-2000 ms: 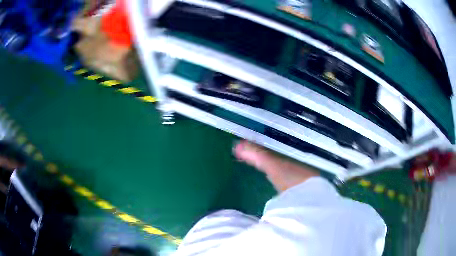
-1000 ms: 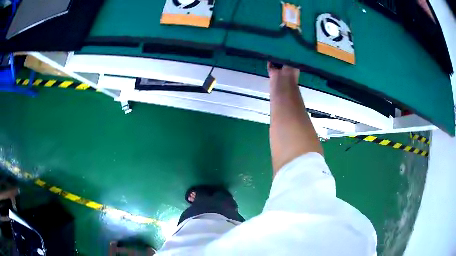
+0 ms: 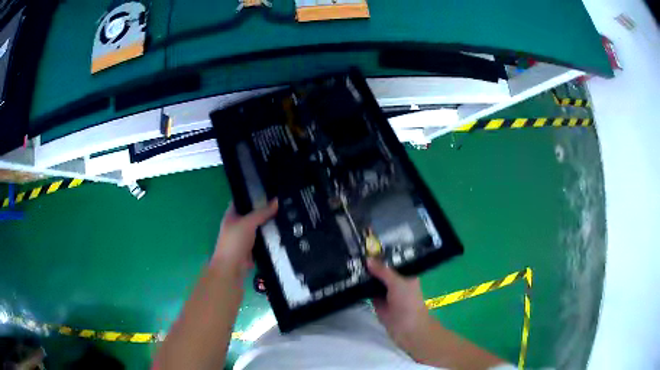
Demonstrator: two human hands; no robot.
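Observation:
An opened laptop base [image 3: 329, 195] is held in the air in front of me, tilted, with its dark interior facing up. A black battery pack [image 3: 289, 202] with white print runs along its left part. My left hand [image 3: 242, 235] grips the left long edge, thumb on top, fingers hidden beneath. My right hand [image 3: 398, 293] grips the near edge at the lower right, thumb on top, its other fingers hidden. The base is slightly blurred.
The green bench [image 3: 231, 43] is just beyond, with a cooling fan [image 3: 117, 32] at left and another part with an orange strip [image 3: 333, 10]. White shelves [image 3: 441, 90] are under the bench top. A green floor with yellow-black tape [image 3: 477, 289] lies below; a white surface [image 3: 629, 217] is at right.
The opened base is now out in front of me in both hands. Earlier one hand reached to the bench edge and shelves. The view has shifted right along the bench.

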